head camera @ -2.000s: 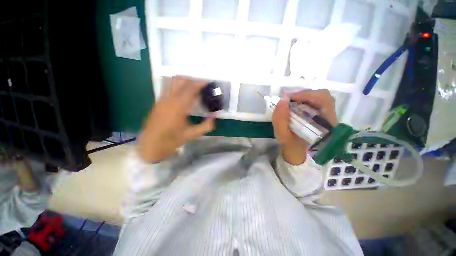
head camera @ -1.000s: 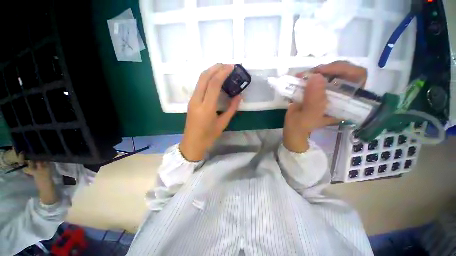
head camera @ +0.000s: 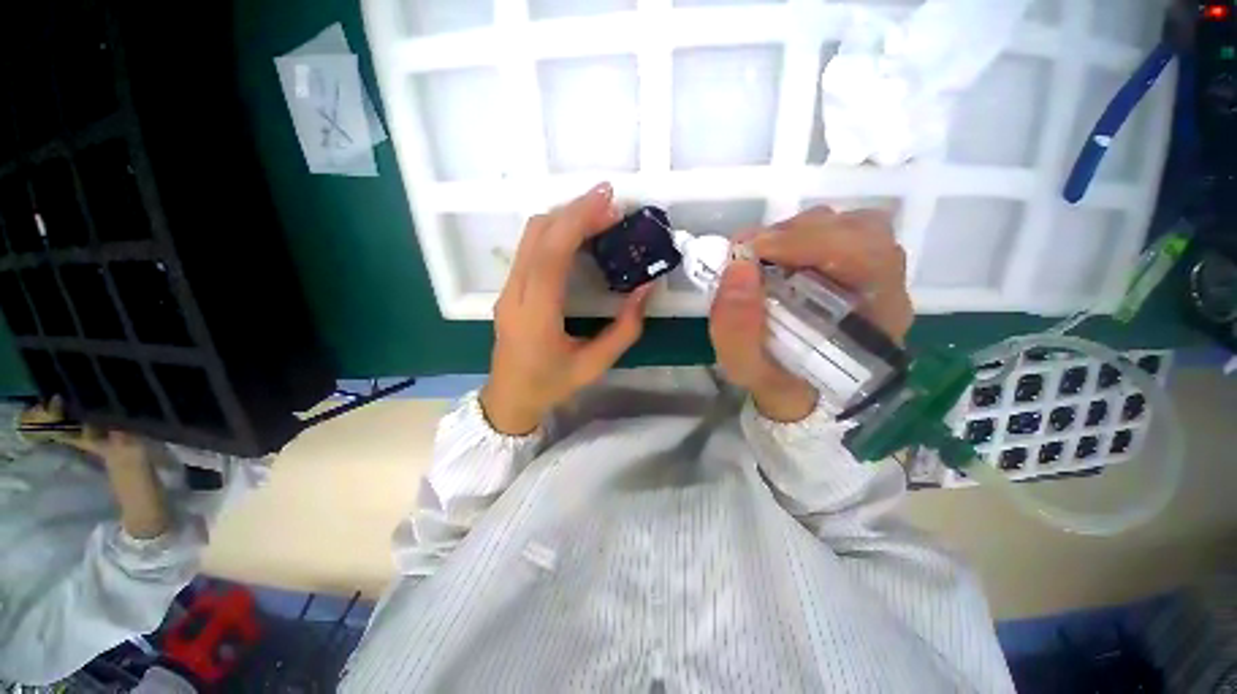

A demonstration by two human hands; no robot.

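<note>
My left hand [head camera: 550, 319] holds a small black module housing [head camera: 635, 250] between fingertips and thumb, above the front row of the white compartment tray [head camera: 522, 183]. My right hand [head camera: 800, 292] holds the dispensing syringe [head camera: 818, 336], clear and white. Its white tip points left and is at the housing's right edge; whether it touches cannot be told. The green adapter [head camera: 912, 407] is on the syringe's rear end, with a pale air hose [head camera: 1164, 475] looping from it.
Black compartment tray [head camera: 177, 258] at left, paper slip [head camera: 330, 106] beside it. Crumpled wipe [head camera: 875, 102] on the white tray. Blue-handled tool [head camera: 1115, 125], green tool [head camera: 1153, 275] and small parts tray [head camera: 1061, 414] at right. Another person's hand [head camera: 129, 475] at lower left.
Since one second ago, the syringe has moved left, its tip now at the housing and its rear end tilted further down. The housing has turned slightly in my left fingertips.
</note>
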